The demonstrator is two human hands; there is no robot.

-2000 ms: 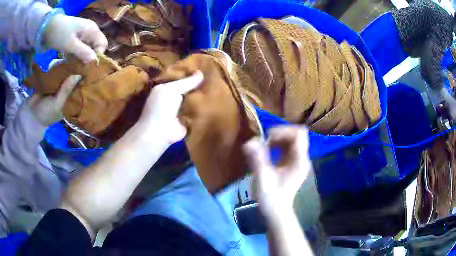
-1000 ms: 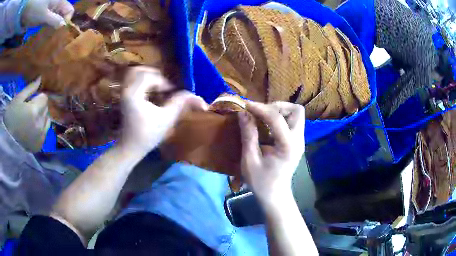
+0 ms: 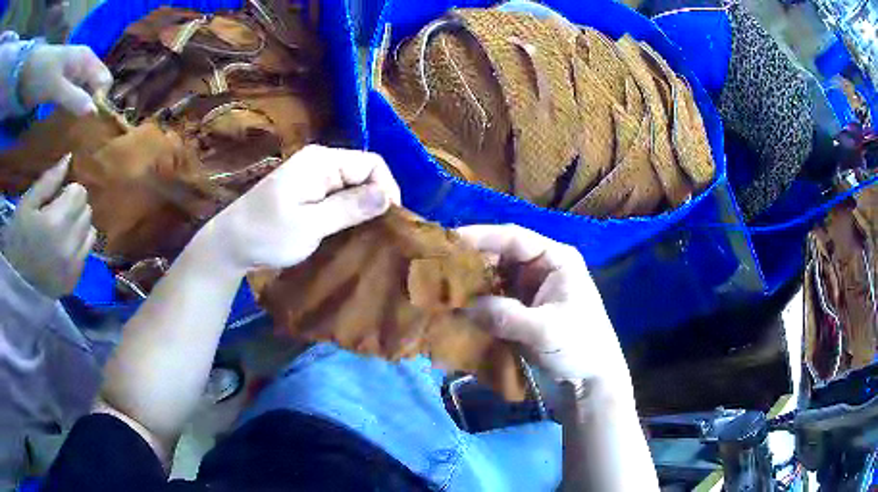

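An orange-brown smooth cloth bag lining (image 3: 356,283) hangs crumpled between my hands above my blue-jeaned lap. A small flap or pocket shows on its right half, and its lower edge looks uneven. My left hand (image 3: 313,207) pinches its upper edge between thumb and fingers. My right hand (image 3: 544,298) holds its right side, thumb in front and fingers behind. A corner of the cloth hangs below my right hand. The fingertips of my right hand are partly hidden by the cloth.
A blue bin (image 3: 578,216) of overlapping textured tan shells (image 3: 549,106) stands ahead. Another blue bin (image 3: 358,67) at left holds crumpled brown linings (image 3: 241,125). Another person's hands (image 3: 58,221) hold brown cloth at far left. Dark machine parts (image 3: 741,437) are at lower right, brown pieces (image 3: 842,288) at far right.
The lining was a folded piece with a pale-edged opening between my hands; it now hangs spread and crumpled, with a flap showing. Earlier, my right hand was off the cloth.
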